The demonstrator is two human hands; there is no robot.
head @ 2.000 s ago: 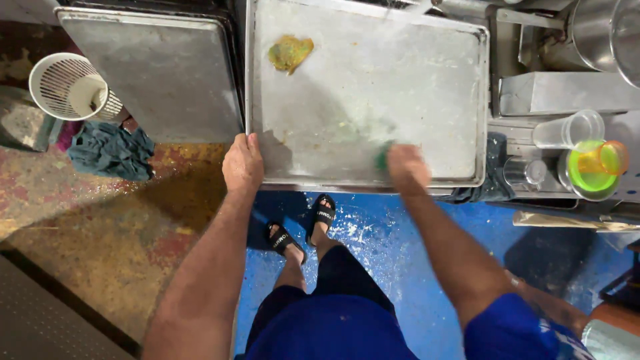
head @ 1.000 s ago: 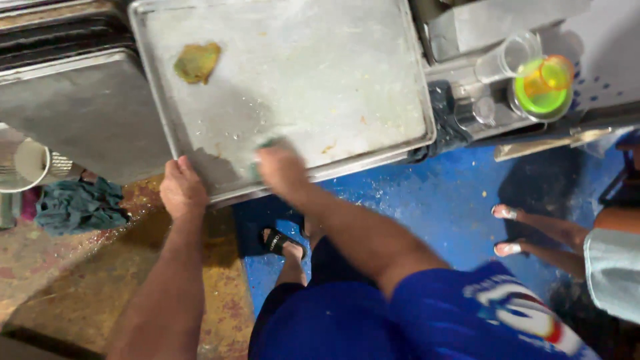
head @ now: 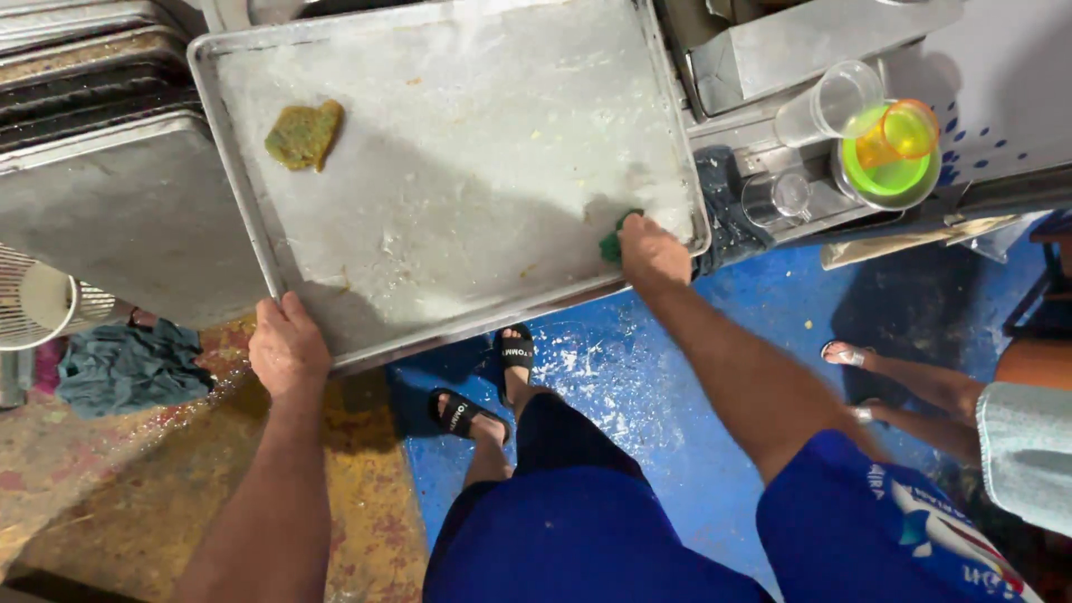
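Note:
A large rimmed metal sheet pan (head: pixel 469 167) lies in front of me, its surface wet and marked with small bits. My left hand (head: pixel 291 345) grips the pan's near left corner, fingers over the rim. Under the fingers of my right hand (head: pixel 655 249), a dark green scouring pad (head: pixel 614 243) is pressed on the pan near its right near corner; the palm hides part of the pad. A crumpled yellow-green cloth or sponge (head: pixel 303 136) rests on the pan's far left part, away from both hands.
Stacked sheet pans (head: pixel 92 75) stand at left, above a white plastic basket (head: pixel 71 306) and a dark teal cloth (head: pixel 130 367). At right are a clear plastic cup (head: pixel 846 99), a glass mug (head: pixel 777 198) and a lime green bowl (head: pixel 892 159). A seated person's legs (head: pixel 921 385) show at far right.
My right hand has moved with the green pad across the pan to its right near corner. My left hand still holds the left corner. The view has shifted.

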